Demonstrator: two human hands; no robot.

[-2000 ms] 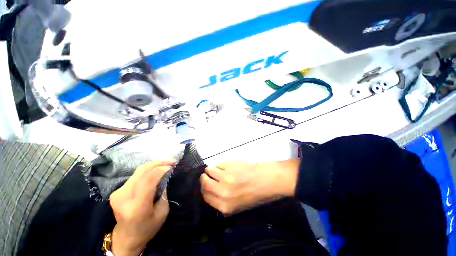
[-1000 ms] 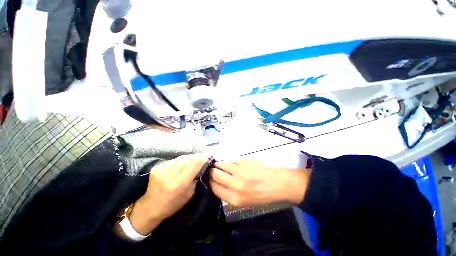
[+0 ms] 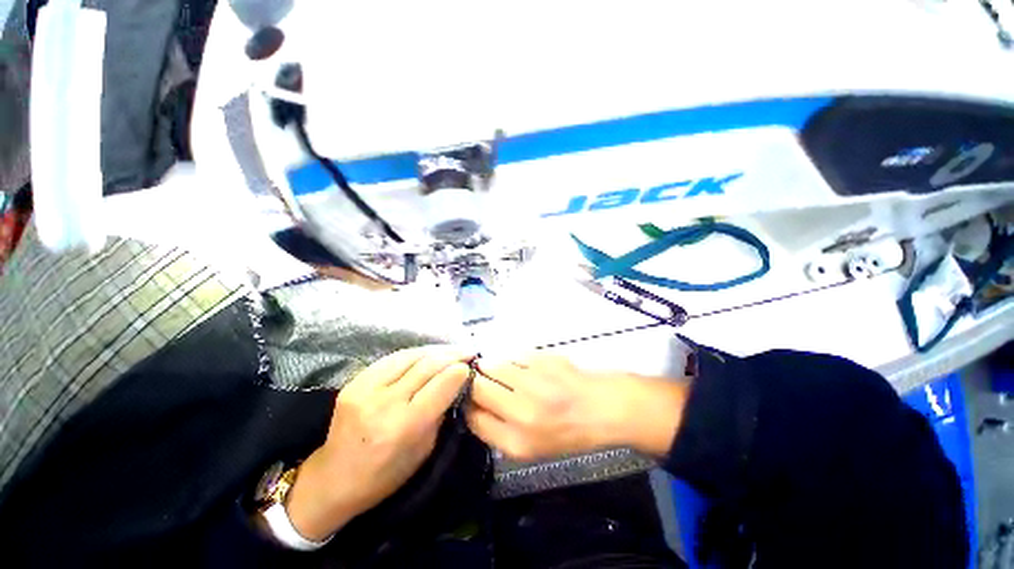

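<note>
My left hand (image 3: 389, 428) and my right hand (image 3: 556, 409) meet just in front of the presser foot (image 3: 476, 298), fingertips together. Both pinch a narrow dark seam edge (image 3: 475, 362) between thumbs and forefingers. Black fabric (image 3: 145, 428) hangs below the hands and spreads left over the lap. A grey woven piece (image 3: 334, 333) with a frayed edge lies left of the presser foot, beside my left hand. A checked panel (image 3: 106, 328) lies at the far left. The seam edge is in front of the presser foot, not under it.
The white sewing machine (image 3: 656, 145) spans the top. A teal ribbon (image 3: 712, 278) and dark thread snips (image 3: 645, 302) lie on its bed. White spools (image 3: 862, 265) stand at the right. A blue bin (image 3: 945, 417) is below right. Dark cloth (image 3: 139, 89) lies at upper left.
Since two seconds ago the view has shifted, and my hands have come together at the seam edge. The dark piece that reached up to the presser foot is now drawn back. Little differs from one second ago.
</note>
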